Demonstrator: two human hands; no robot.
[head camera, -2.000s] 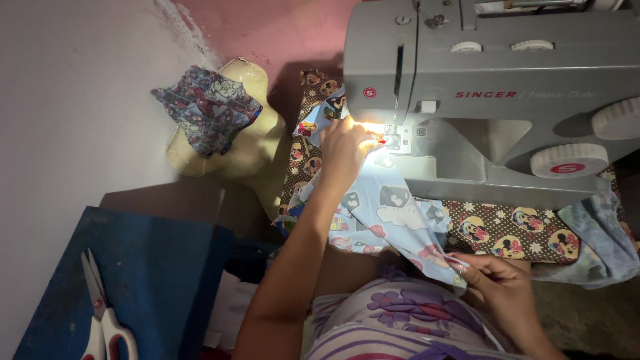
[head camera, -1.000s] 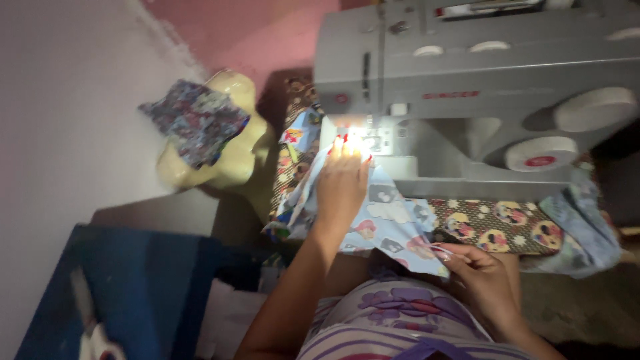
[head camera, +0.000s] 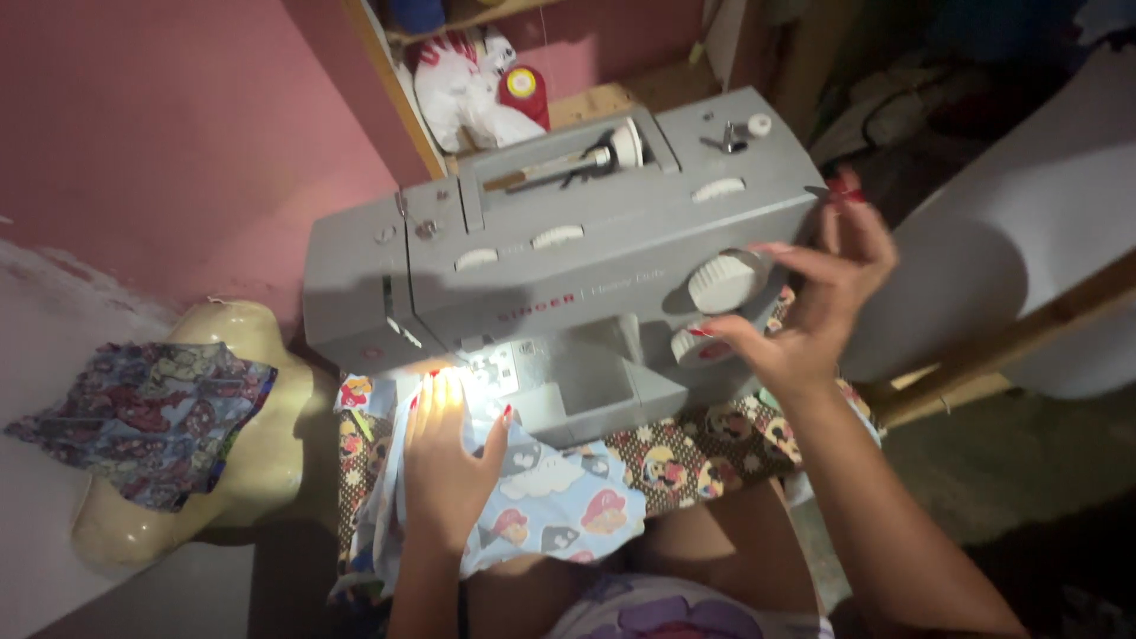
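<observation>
A grey Singer sewing machine (head camera: 568, 266) stands across the middle with its lamp lit over the needle plate (head camera: 493, 373). My left hand (head camera: 448, 453) lies flat on light blue printed fabric (head camera: 550, 506), its fingertips beside the lit needle area; the needle itself is lost in glare. That fabric hangs over the machine's front edge. My right hand (head camera: 812, 293) is raised at the machine's right end with fingers spread, near the upper white dial (head camera: 728, 280) and the lower white dial (head camera: 701, 344). Nothing is held in it; whether it touches a dial is unclear.
Brown cartoon-print cloth (head camera: 666, 461) lies under the machine. At left stands a cream mannequin torso (head camera: 275, 444) with a printed cloth piece (head camera: 160, 417) on it. Behind the machine, a wooden shelf (head camera: 612, 98) holds a white plastic bag (head camera: 461, 89) and a red thread cone (head camera: 525, 93).
My right hand has let go of the blue fabric's lower corner and moved up to the machine's right end. My left hand stays on the fabric near the needle. The view has shifted strongly.
</observation>
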